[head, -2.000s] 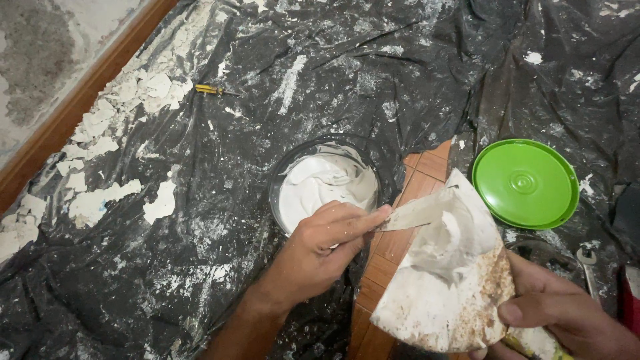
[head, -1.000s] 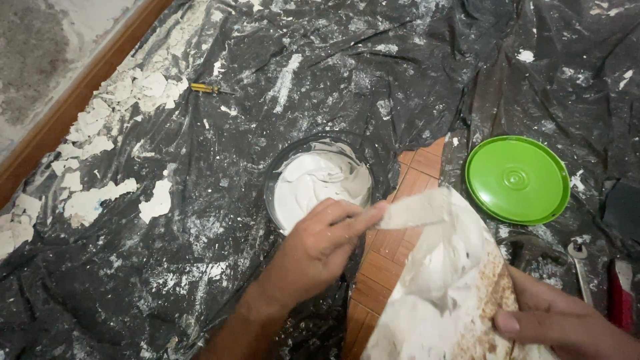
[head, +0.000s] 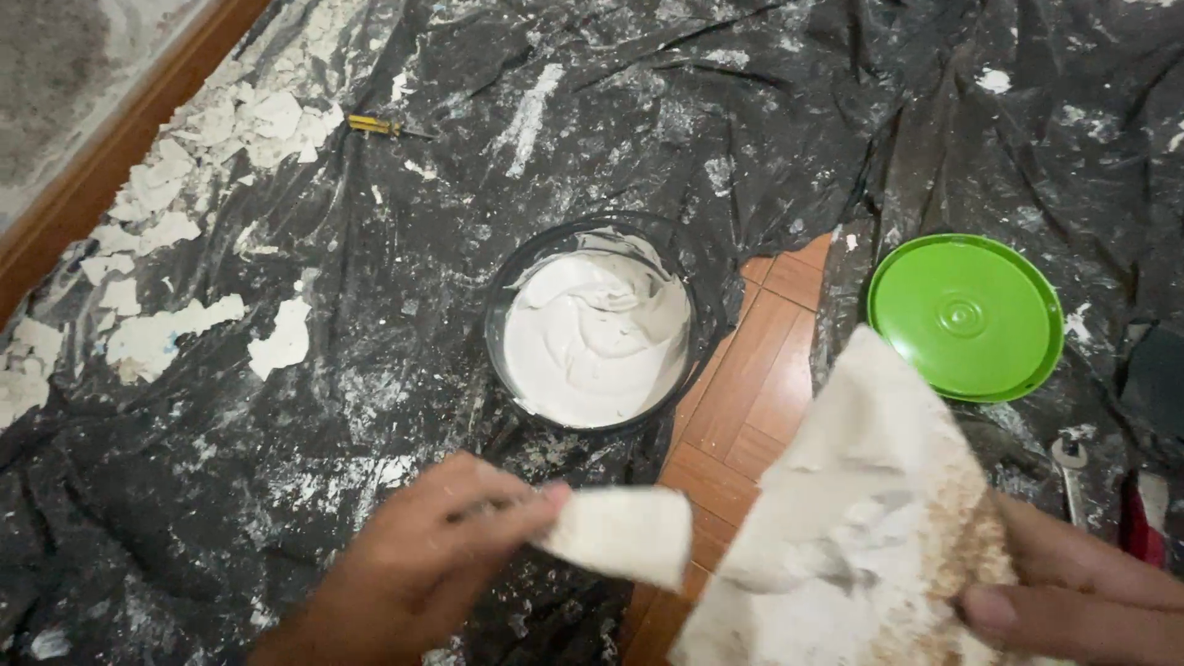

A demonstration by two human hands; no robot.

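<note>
At lower centre my left hand (head: 444, 555) grips a putty knife, its blade (head: 624, 536) coated in white paste and blurred. On the right my right hand (head: 1073, 583) holds a wide, roughly triangular board or trowel (head: 842, 546), smeared with white paste and crusted brown along its right side; its lower end is cut off by the frame. The blade is left of this piece, apart from it. Beyond both hands a round tub (head: 592, 333) of smooth white paste rests on the black plastic sheet.
A green round lid (head: 962, 319) lies at right, with a metal wrench (head: 1071, 472) and a red-handled tool (head: 1145, 523) below it. Parquet floor (head: 749, 407) shows through a tear in the black sheet (head: 416, 351). A yellow-handled screwdriver (head: 375, 125) and paint flakes (head: 245, 120) lie near the wooden baseboard (head: 111, 139).
My left hand has drawn the knife down and left, off the smeared piece; the blade overlapped that piece before. The paste-covered piece sits lower in view than two seconds ago.
</note>
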